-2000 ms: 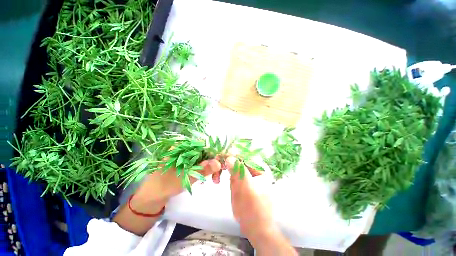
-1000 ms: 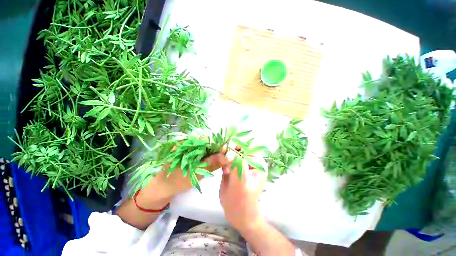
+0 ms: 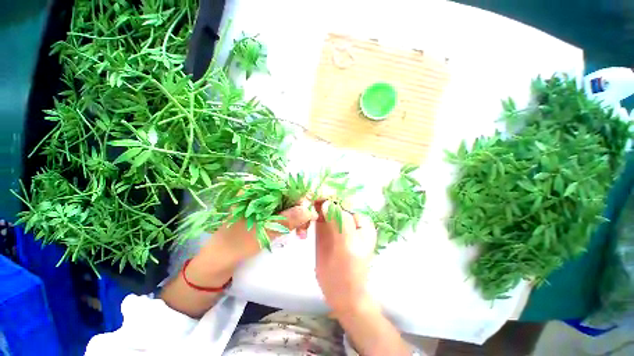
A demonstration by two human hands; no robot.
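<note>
My left hand (image 3: 267, 226) is closed round a held bunch (image 3: 257, 201) of green leafy stems, low in the middle of the view. My right hand (image 3: 344, 243) is just right of it, its fingertips pinching a small leaf sprig (image 3: 336, 206) against the stem ends at my left fingertips. The fingers and leaves hide the exact joint. A small group of leaf sprigs (image 3: 402, 208) lies on the white work sheet (image 3: 278, 285) right beside my right hand. A glue cap (image 3: 379, 101), bright green inside, stands on a tan cardboard pad (image 3: 334, 104) beyond my hands.
A black tray (image 3: 207, 35) at the left is heaped with stemmed branches (image 3: 125, 139), some spilling onto the sheet. A dense leaf pile (image 3: 535, 188) covers the right side, with a white glue bottle (image 3: 606, 83) behind it. A stray sprig (image 3: 248, 54) lies near the tray. Blue crates (image 3: 21, 299) are lower left.
The view has shifted slightly since the first frame. My hands stay together at the bunch, and my right hand has turned a little at the sprig. More of a blue crate shows lower left.
</note>
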